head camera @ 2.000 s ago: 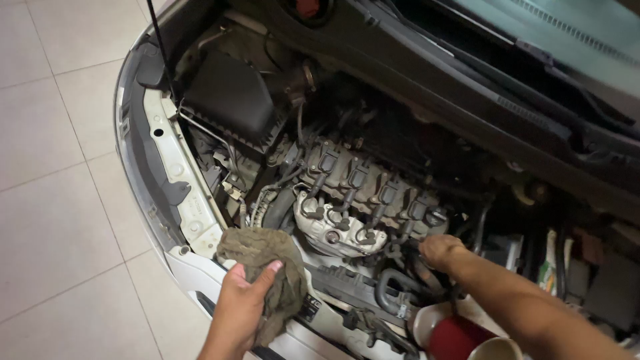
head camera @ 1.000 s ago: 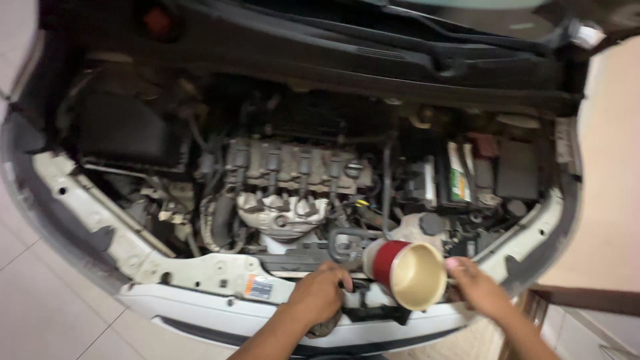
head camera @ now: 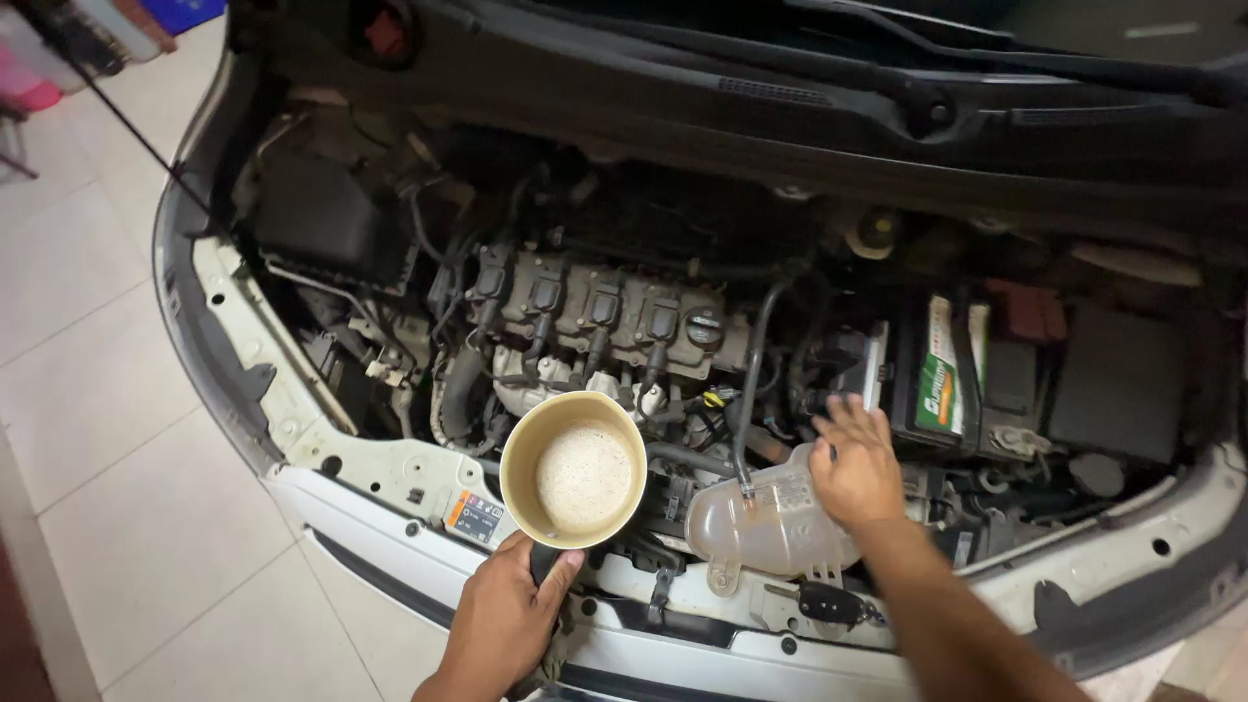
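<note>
My left hand point(head camera: 507, 609) grips the black handle of a small saucepan point(head camera: 522, 478), held over the front edge of the car's engine bay. Pale, speckled stuff lies in its bottom. A bit of dark cloth shows below this hand. My right hand point(head camera: 858, 463) is over the right end of the translucent coolant reservoir point(head camera: 751, 531), fingers spread toward the battery; whether it touches the reservoir's cap, I cannot tell. From the reservoir's top a black hose point(head camera: 749, 390) runs upward. Behind the saucepan is the engine point(head camera: 604, 302), with its black oil filler cap point(head camera: 704, 328).
A car key point(head camera: 831, 603) lies on the front panel below the reservoir. The battery point(head camera: 941, 370) sits right of the engine, the black air filter box point(head camera: 317, 214) at the left. A thin hood prop rod point(head camera: 127, 132) crosses the upper left. The white bumper point(head camera: 390, 556) borders the tiled floor.
The saucepan, near my right hand a second ago, is now in my left hand farther left. My right hand has moved over the reservoir. The cloth was in my left hand two seconds ago.
</note>
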